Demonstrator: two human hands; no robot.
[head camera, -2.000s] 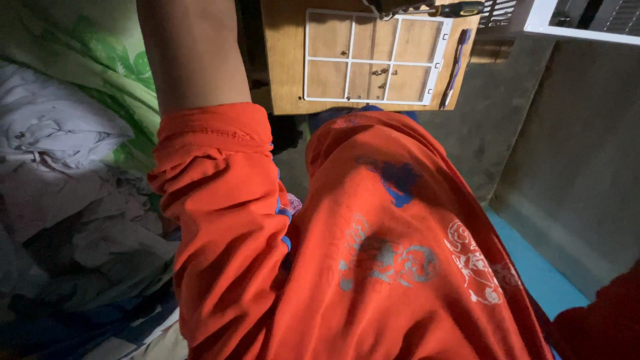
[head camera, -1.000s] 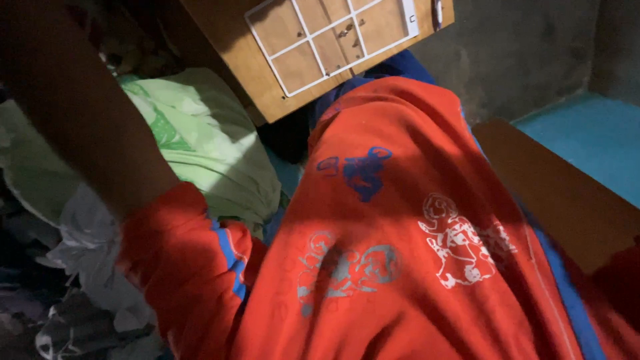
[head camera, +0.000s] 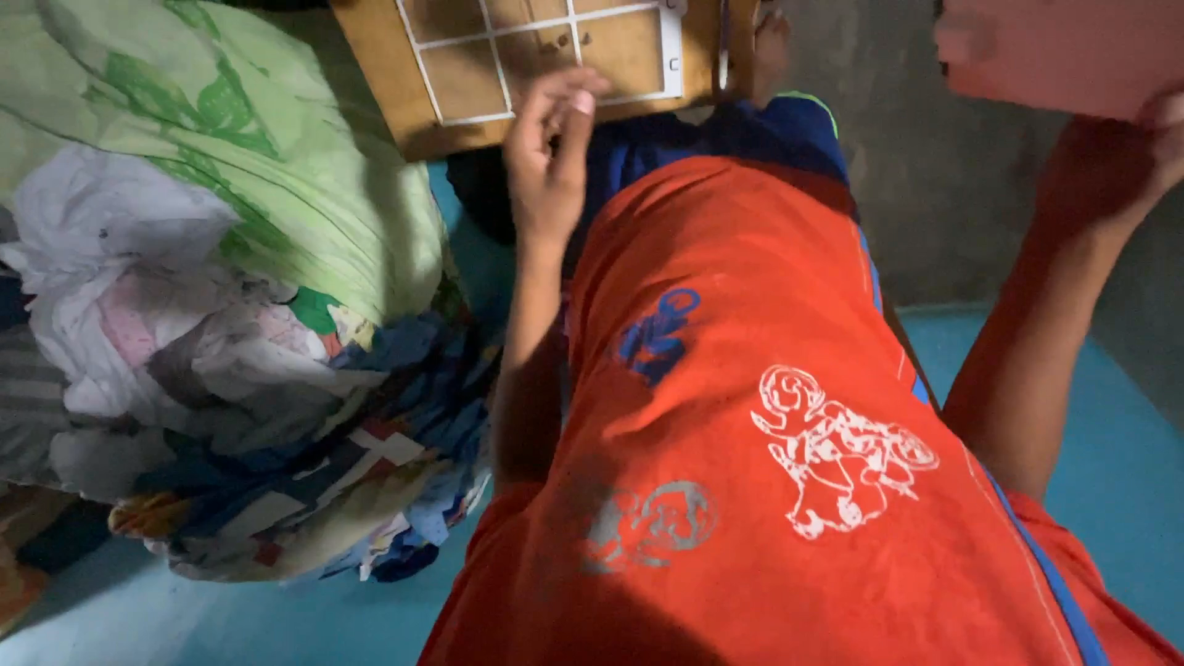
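My left hand (head camera: 553, 153), fingers loosely curled, is over the near edge of a small wooden table (head camera: 375, 69) and holds nothing that I can see. Beside its fingertips a white grid frame (head camera: 504, 79) lies on the tabletop. A thin pen-like item (head camera: 723, 44) lies at the table's right side. At the right edge of the view my right hand (head camera: 1167, 139), partly cut off, holds a flat reddish panel (head camera: 1054, 55); its material is unclear.
A heap of mixed clothes (head camera: 277, 425) lies on the left beside a green patterned cloth (head camera: 277, 139). My red shirt (head camera: 731, 398) fills the middle. Blue flooring (head camera: 962, 342) shows at right, next to a grey surface (head camera: 888, 166).
Both hands, out of view in the earlier frames, now show: the left by the table's near edge, the right at the far right with the reddish panel. The view has shifted and turned.
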